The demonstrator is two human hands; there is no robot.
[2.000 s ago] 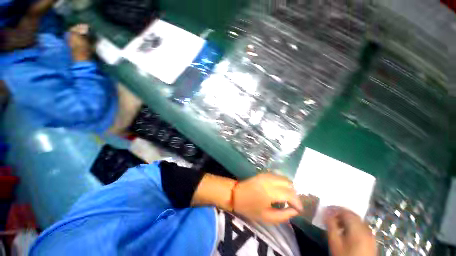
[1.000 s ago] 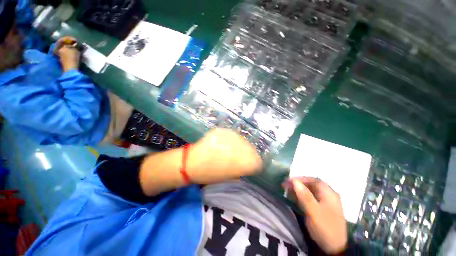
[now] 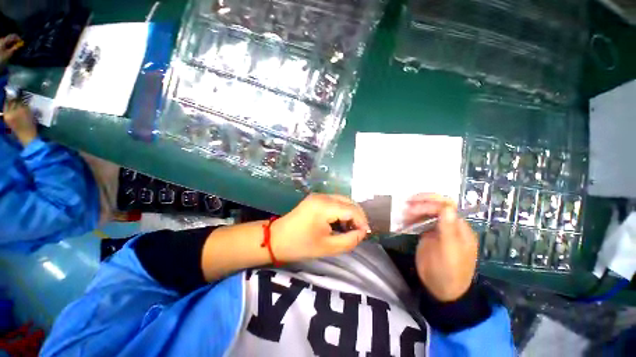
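My left hand (image 3: 322, 229), with a red band at the wrist, has thumb and forefinger pinched together at the near left of the white sheet (image 3: 408, 162). A small component seems to be at its fingertips, too small and blurred to make out. My right hand (image 3: 448, 252) holds slim silver tweezers (image 3: 420, 226), pointing left toward my left hand but apart from it. A brown-grey patch (image 3: 379, 212) lies at the sheet's near left edge. A large clear parts tray (image 3: 244, 90) is at the left. A second blister tray (image 3: 526, 202) with filled pockets is at the right.
Stacked clear trays (image 3: 488, 45) lie at the back. At the left are a blue strip (image 3: 148, 90), another white sheet (image 3: 104, 68) with dark parts, and a neighbour's blue sleeve (image 3: 42, 181). A black tray (image 3: 164, 194) sits by the bench edge. A white box (image 3: 614, 139) is at the far right.
The view has swung right. My left hand has come from left of the sheet to its near edge, fingers pinched. My right hand has moved rightward, with the tweezers now showing across the sheet's near edge.
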